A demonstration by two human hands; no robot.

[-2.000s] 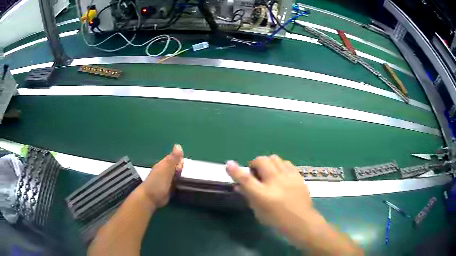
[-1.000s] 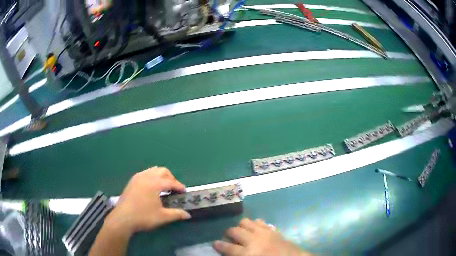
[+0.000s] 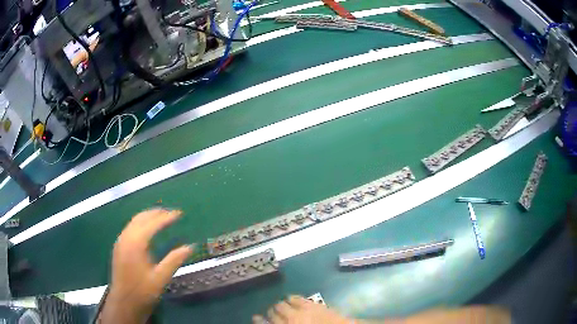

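Two grey fixture blocks lie end to end above the front silver strip, a left one (image 3: 262, 233) and a right one (image 3: 364, 195). A thicker grey fixture block (image 3: 224, 275) lies below them, its left end near my left hand (image 3: 142, 259). My left hand is open, thumb and fingers apart, with nothing held. My right hand (image 3: 292, 312) is at the bottom edge, partly cut off. A small pale plate end (image 3: 316, 298) shows beside its fingers; whether it is gripped is hidden. A narrow grey bar (image 3: 395, 254) lies on the mat to the right.
More fixture blocks (image 3: 453, 149) continue the row at right. A blue pen-like tool (image 3: 477, 233), a thin dark tool (image 3: 482, 201) and a small grey bar (image 3: 533, 182) lie front right. Stacked fixtures (image 3: 54, 311) are at bottom left. A wired machine stands behind.
My left hand has let go of the fixture block and moved left. Another block now adjoins the row, and a narrow bar lies front right. The view has turned right.
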